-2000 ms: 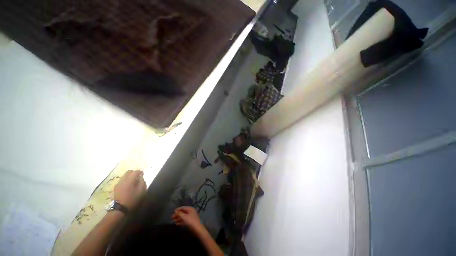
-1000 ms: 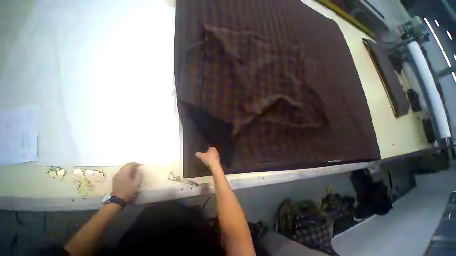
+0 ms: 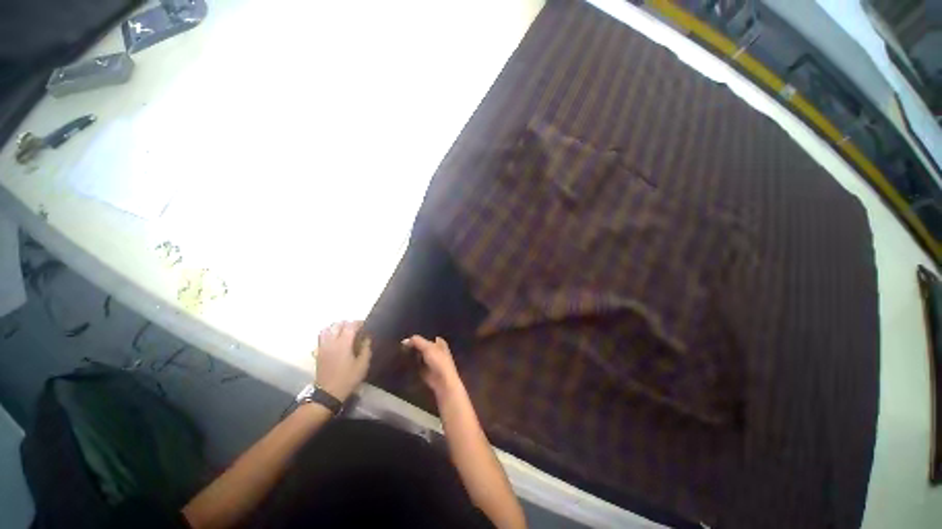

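A brown checked fabric stack [image 3: 795, 310] lies on the cutting table. Its near left corner has a turned-back ply [image 3: 439, 294] showing a plain near-black underside. My left hand [image 3: 343, 353], bare with a wristwatch, is at the corner by the table edge, with the fabric edge between thumb and fingers. My right hand [image 3: 432, 362], bare, is just right of it over the dark cloth, fingers curled; whether it pinches a ply is unclear. Loose folds run across the top ply.
Shears [image 3: 62, 134], a grey metal block [image 3: 91, 74] and a machine base [image 3: 165, 23] stand at the table's far left. Trimmings [image 3: 198, 287] lie near the front edge. A green bag [image 3: 119, 444] is on the floor. A yellow rail [image 3: 785, 91] runs along the far side.
The view has swung from the floor and aisle back over the table. My left hand has moved from the bare table to the fabric corner, beside my right hand.
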